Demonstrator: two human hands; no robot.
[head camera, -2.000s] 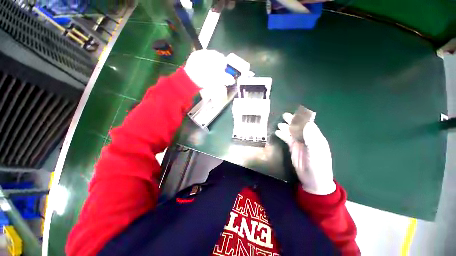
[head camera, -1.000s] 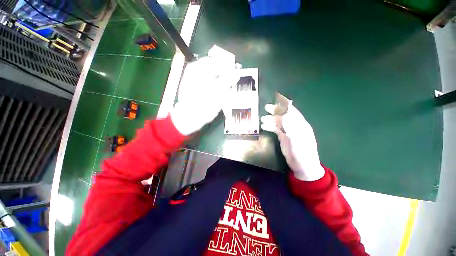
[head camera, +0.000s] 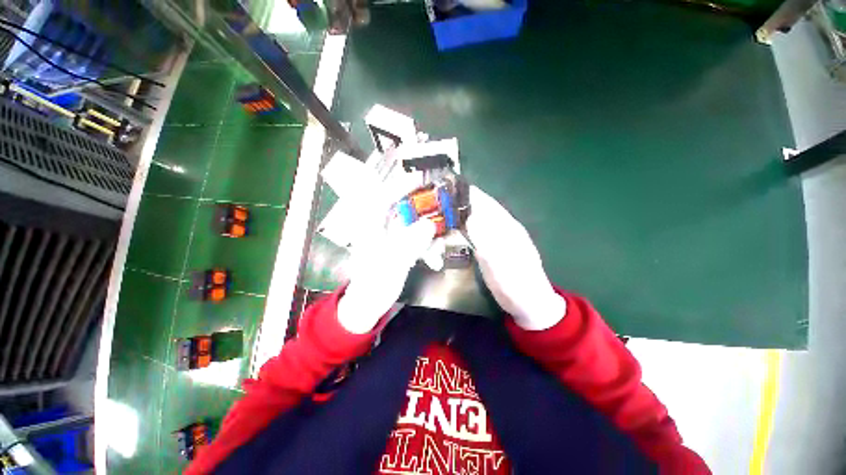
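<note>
A small wound component (head camera: 429, 206), dark with orange bands and blue parts, is held between my gloved hands above the upright white fixture (head camera: 449, 148). My left hand (head camera: 388, 264), in a white glove, grips it from the left and below. My right hand (head camera: 506, 255), also white-gloved, is at its right side with the fingertips against it. I cannot see the thin metal plate; the right fingers may hide it. The angled white fixture (head camera: 345, 176) lies slanted just left of the upright one, partly covered by my left hand.
The green conveyor (head camera: 167, 241) at left carries several orange-banded components (head camera: 213, 285). A white rail (head camera: 295, 223) and a metal post (head camera: 315, 107) stand between it and the dark green table (head camera: 649, 204). A blue bin (head camera: 478, 28) is at the far edge.
My left hand has moved from the angled fixture toward me and now holds the component. My right hand has moved left to meet it. More components show on the conveyor. The view has shifted.
</note>
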